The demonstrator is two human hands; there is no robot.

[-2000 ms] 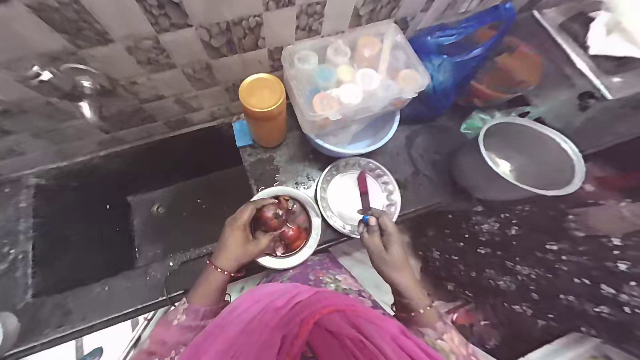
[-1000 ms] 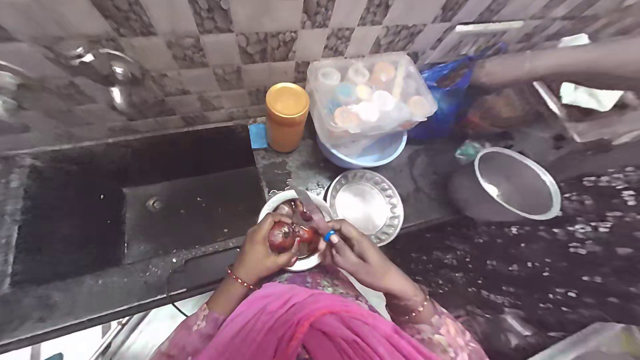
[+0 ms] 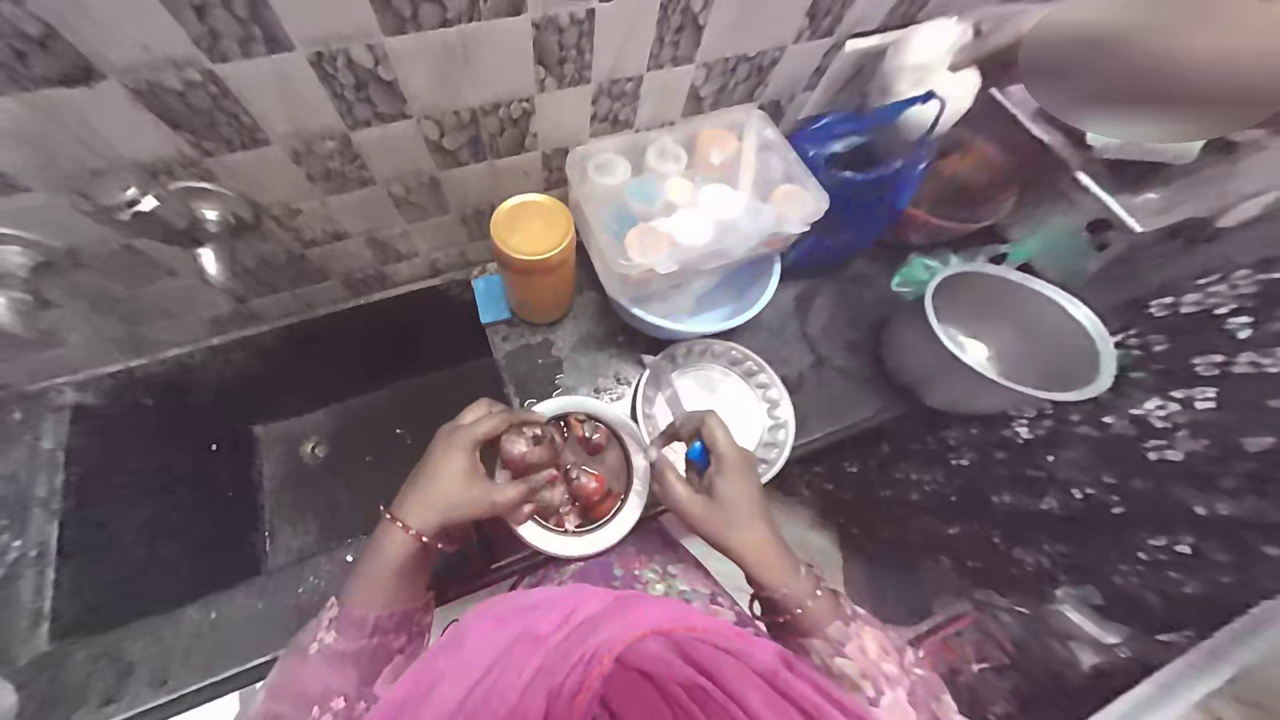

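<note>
My left hand (image 3: 470,470) grips a red onion (image 3: 529,449) at the left side of a white-rimmed bowl (image 3: 583,547). Several more onions (image 3: 587,484) lie in liquid inside the bowl. My right hand (image 3: 715,485) is closed around the blue handle (image 3: 698,456) of a knife, over the near left edge of a round steel plate (image 3: 777,400). The knife's blade is blurred and hard to make out. Bowl and plate stand side by side on the dark counter.
A dark sink (image 3: 160,510) lies left. Behind the plate stand an orange-lidded jar (image 3: 537,265), a clear plastic box of small containers (image 3: 690,200) on a blue basin (image 3: 700,315), and a blue bag (image 3: 850,190). A metal pot (image 3: 1020,335) is at right; another person's blurred arm (image 3: 1150,65) is at upper right.
My right hand with the knife has moved right, from the onion at the bowl to the plate's edge. My left hand still holds an onion at the bowl.
</note>
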